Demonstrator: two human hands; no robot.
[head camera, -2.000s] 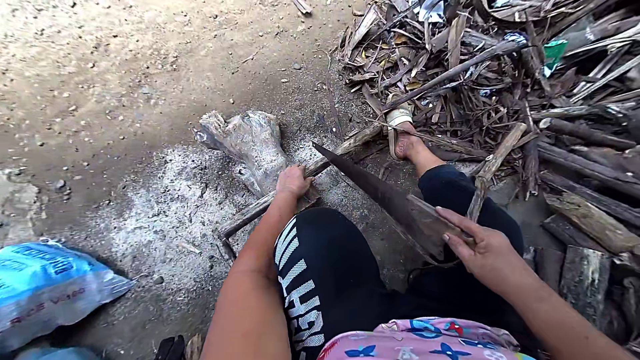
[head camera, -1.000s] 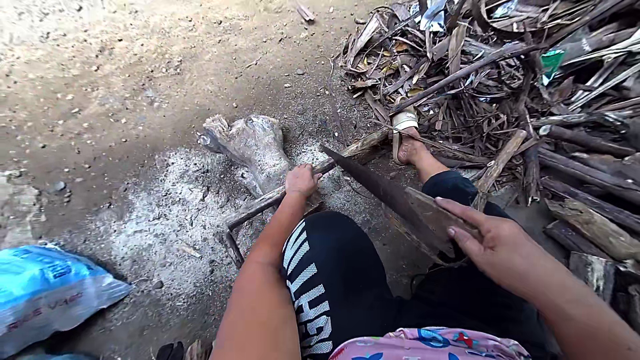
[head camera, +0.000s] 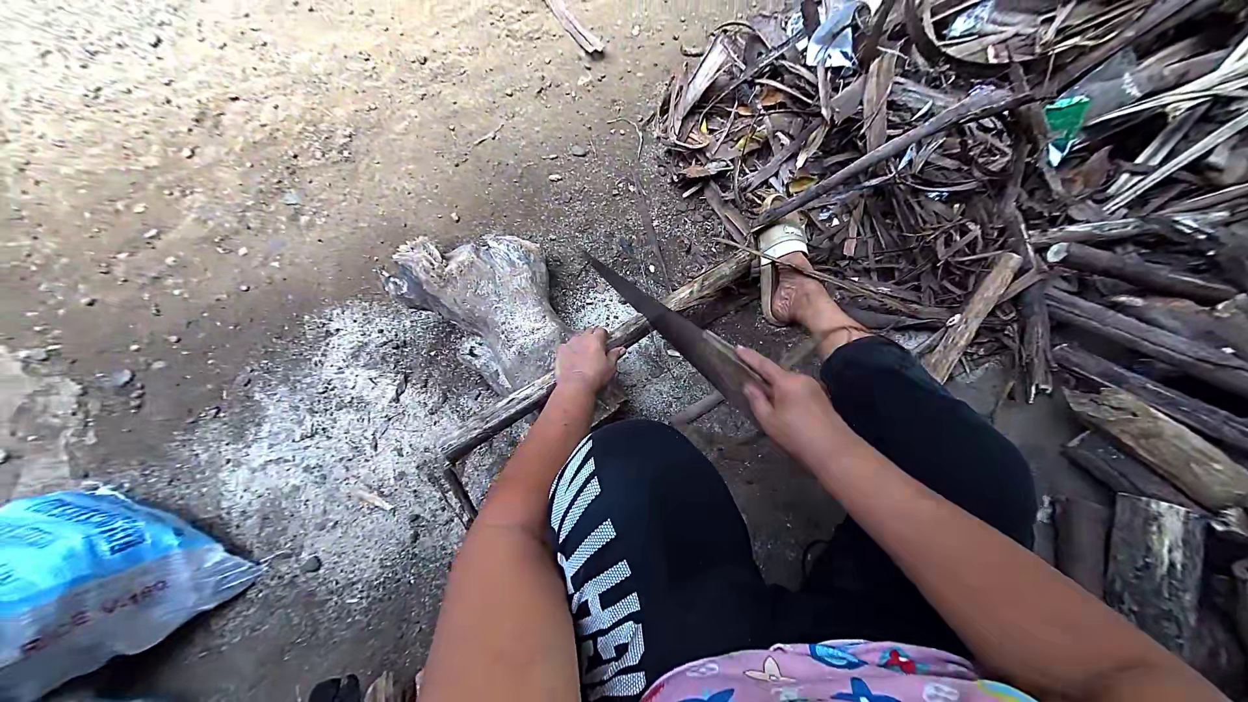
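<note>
My left hand (head camera: 587, 361) grips a long wooden branch (head camera: 507, 408) that slants from the lower left up toward my sandalled foot. A gnarled wood block (head camera: 502, 297) lies on the ground beside that hand, partly beneath the branch. In my right hand (head camera: 788, 398) is a handsaw (head camera: 673, 327), held by its handle end, which my fingers mostly hide. The dark, tapering blade points up and left and crosses over the branch just right of my left hand. Whether the teeth touch the wood, I cannot tell.
Pale sawdust (head camera: 331, 429) covers the ground left of the block. At the lower left lies a blue and clear plastic bag (head camera: 107, 575). A heap of sticks and dry leaves (head camera: 907, 185) fills the upper right, with cut logs (head camera: 1155, 556) below it. My sandal (head camera: 783, 242) is by the branch's far end.
My right hand has moved forward and left with the saw, and the blade reaches farther across the branch. My left hand keeps its hold on the branch.
</note>
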